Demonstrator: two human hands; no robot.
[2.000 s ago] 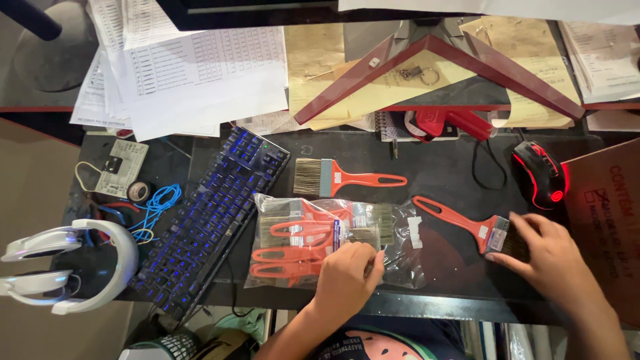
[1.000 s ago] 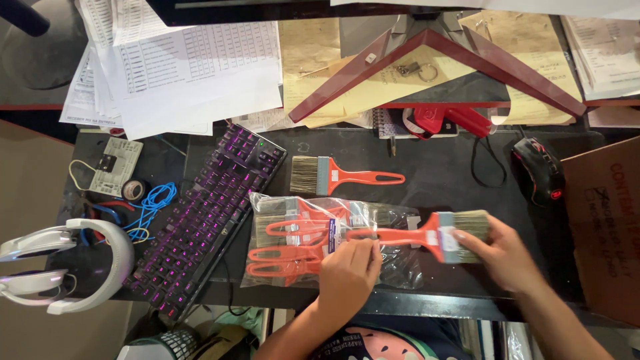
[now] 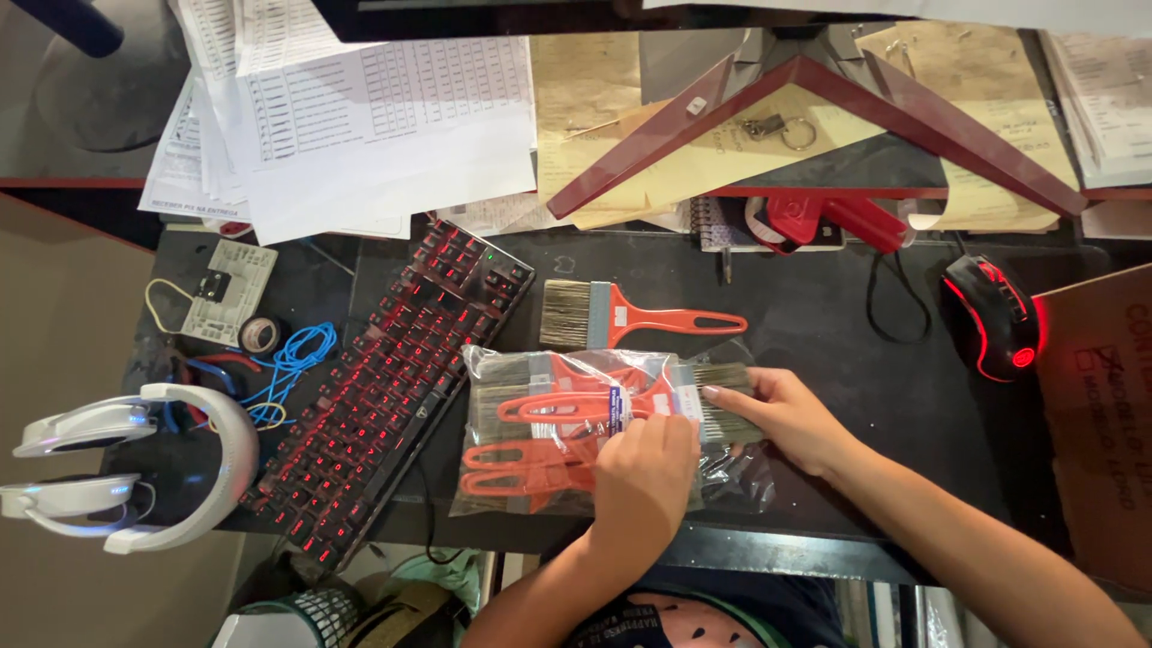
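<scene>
A clear plastic bag (image 3: 504, 360) holding several orange-handled paintbrushes lies near the desk's front edge. My left hand (image 3: 643, 472) is closed on the bag at its middle, by a small label. My right hand (image 3: 783, 414) grips a flat paintbrush (image 3: 720, 396) by its grey bristles, thumb on top; its orange handle points left over the bag's middle. Whether that handle is inside the bag or on top of it, I cannot tell. Another orange-handled paintbrush (image 3: 643, 317) lies flat just beyond the bag, bristles to the left.
Left of the bag are a lit keyboard (image 3: 387, 396), a white headset (image 3: 216, 468), a blue cable (image 3: 292, 369) and a tape roll (image 3: 259, 334). Printed sheets (image 3: 387, 135) and a red monitor stand (image 3: 666, 135) are behind. To the right stand a mouse (image 3: 990, 315) and cardboard box (image 3: 1107, 423).
My right hand has carried the paintbrush leftward from the desk's right side to the bag. My left hand stays at the bag. The keyboard lights have turned from blue through purple to red.
</scene>
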